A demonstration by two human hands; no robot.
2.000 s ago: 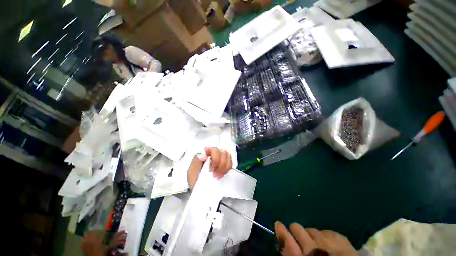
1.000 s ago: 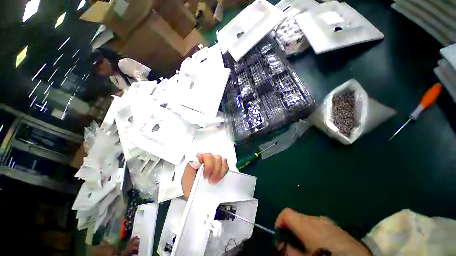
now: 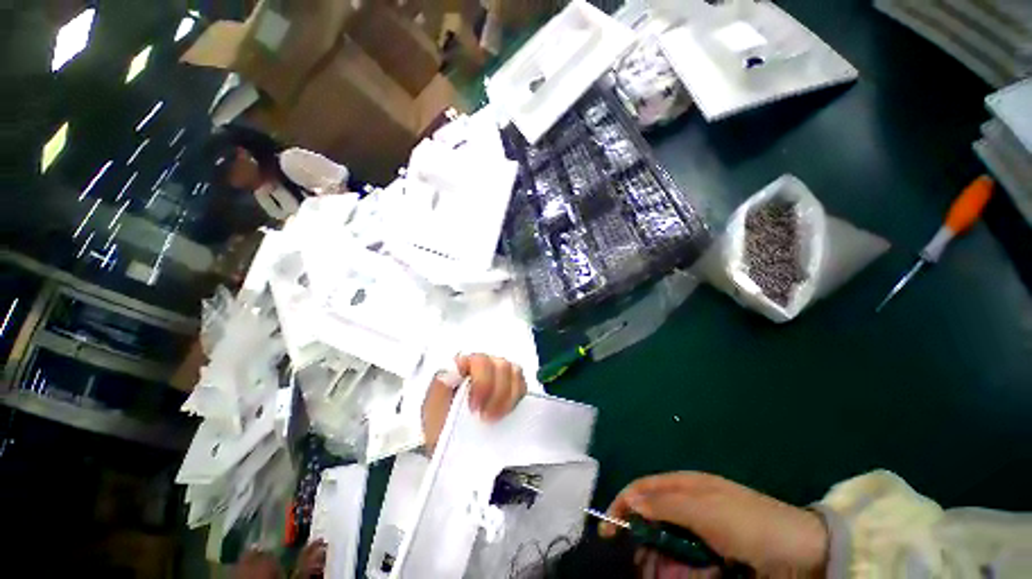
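Observation:
A white plastic housing stands tilted at the bottom centre, with a dark insert in its recess and thin dark strands at its near edge. My left hand is closed over the housing's top edge. My right hand holds a screwdriver with a dark green handle. Its thin shaft points left at the recess; the tip is blurred, so I cannot tell if it touches the insert.
Loose white housings pile at left. Behind lies a clear-black parts tray. A screw bag, an orange screwdriver and a green-yellow screwdriver lie on the dark bench. A person is beyond the pile. Another hand shows bottom left.
The screwdriver in my right hand has drawn back to the right, away from the insert where its shaft reached before. My left hand still holds the housing. The view has shifted slightly.

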